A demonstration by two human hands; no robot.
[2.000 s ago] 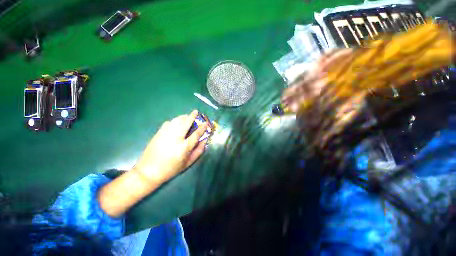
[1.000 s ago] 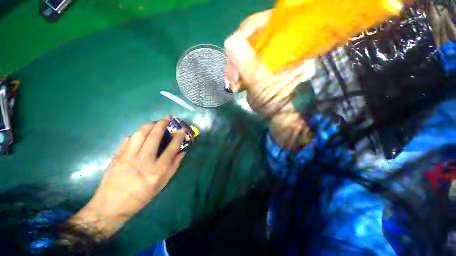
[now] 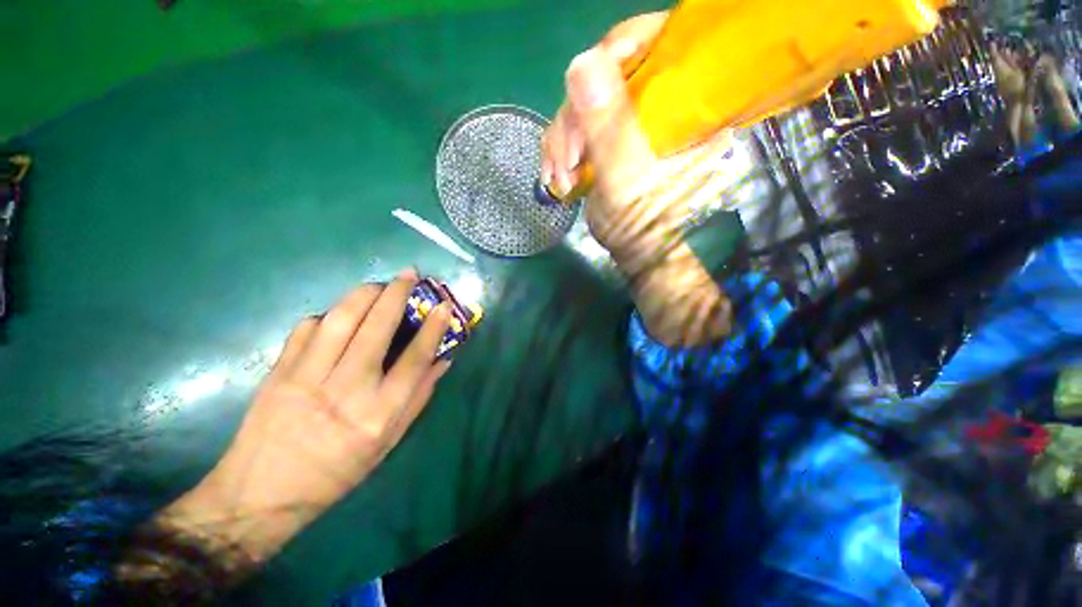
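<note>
My left hand lies over a small phone assembly on the green mat and grips it. Only the dark blue end with yellow bits shows between the fingers; the rest is hidden. My right hand is closed around a thick yellow-orange electric screwdriver. Its dark tip end is over the right edge of the round grey screw plate; whether it touches cannot be told. A thin white strip lies left of and below the plate.
A glossy black parts tray with clear wrap is on the right, partly behind the screwdriver. The edge of another phone unit shows at the far left. A brighter green belt crosses the upper left.
My right hand came in from the right to the plate with the screwdriver and has stayed there. My left hand still holds the phone assembly. The view has moved right and closer.
</note>
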